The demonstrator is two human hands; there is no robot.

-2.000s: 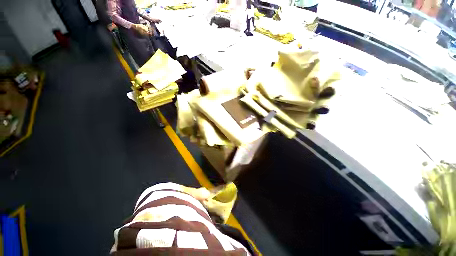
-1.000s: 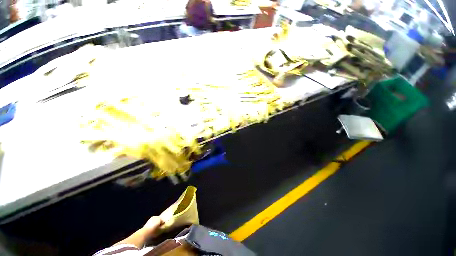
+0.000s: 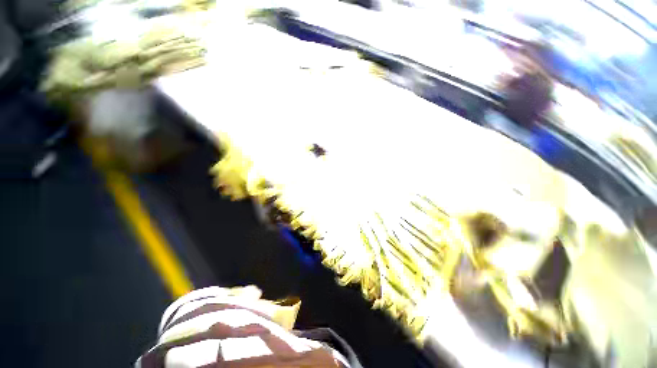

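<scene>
A striped white and brown sleeve rises at the bottom of the head view. My left hand [image 3: 248,292] shows only as a small blurred part beyond the sleeve. It is at a khaki bag piece [image 3: 287,313], whose pointed upper corner shows just right of the sleeve. The fingers and most of the piece are hidden behind the arm. My right hand is not in view.
A long white table [image 3: 288,108] crosses the blurred view. Narrow yellow straps [image 3: 403,251] lie along its near edge. Khaki bag pieces [image 3: 605,287] are at the right, and a khaki heap [image 3: 130,57] is at the upper left. A yellow floor line [image 3: 148,230] runs at the left.
The view has swung; the straps are now in the centre and right. The sleeve covers more of the khaki piece, which showed its open mouth one second ago.
</scene>
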